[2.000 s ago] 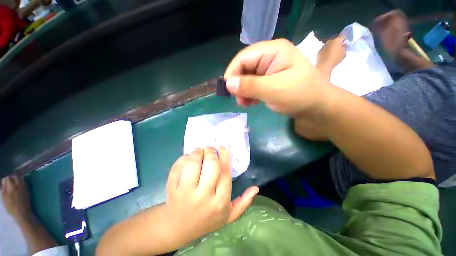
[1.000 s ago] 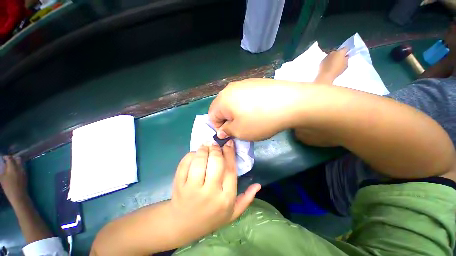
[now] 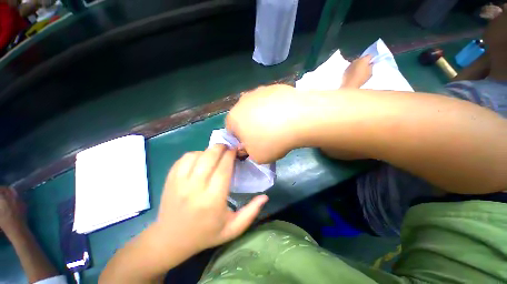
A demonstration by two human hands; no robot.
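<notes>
A folded white paper packet (image 3: 254, 177) lies on the green worktable in front of me, partly covered by both hands. My left hand (image 3: 195, 191) holds it down with its fingertips, the thumb spread away. My right hand (image 3: 262, 123) is curled over the packet's upper part, its fingertips meeting my left ones. A small dark piece (image 3: 242, 156) shows between the fingertips, mostly hidden, pressed against the paper. What is inside the packet is hidden.
A stack of white sheets (image 3: 111, 183) lies left, beside a black slab (image 3: 74, 238) with a white cable. A white wrapped tube (image 3: 275, 30) stands beyond the table edge. Neighbours' hands show left and right, the right one on loose paper (image 3: 383, 75). A wooden-handled tool (image 3: 445, 66) lies far right.
My right hand has come down from above the table to the packet, bringing the small dark piece to the paper. My left hand has shifted slightly left, its fingertips further up.
</notes>
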